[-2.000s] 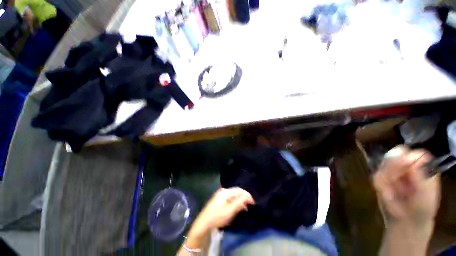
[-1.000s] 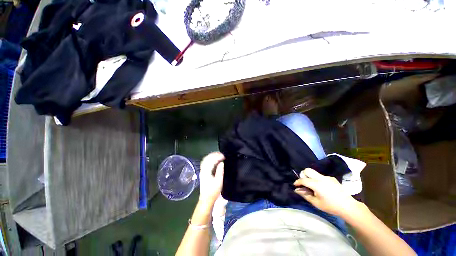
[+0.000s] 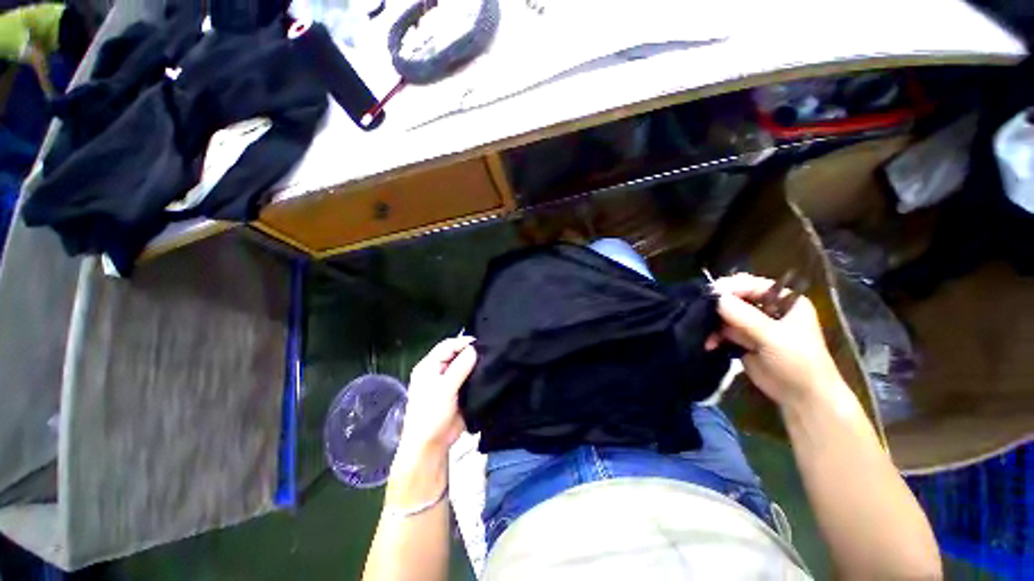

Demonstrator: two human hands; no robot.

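Note:
A black garment (image 3: pixel 578 352) lies spread over my lap, with a little white cloth showing under its right side. My left hand (image 3: pixel 440 380) pinches the garment's left edge between thumb and fingers. My right hand (image 3: pixel 762 329) pinches its upper right edge; a thin pale tip sticks up at the fingertips, too small to name. A small dark tool, perhaps snips, sits in the right palm, blurred. No needle or thread can be made out for certain.
Black garments (image 3: pixel 215 125) lie piled on the white table's (image 3: pixel 544 97) left corner. A dark-rimmed round dish (image 3: pixel 445 40) is beside them. Below are a grey fabric bin (image 3: pixel 181 397), a clear round bucket (image 3: pixel 365 431), a wooden drawer (image 3: pixel 391 208) and an open cardboard box (image 3: pixel 964 397).
My right hand has come from the far right onto the garment, then moved up to its right edge. The garment is now spread wider between both hands. The view has shifted, showing more drawer front.

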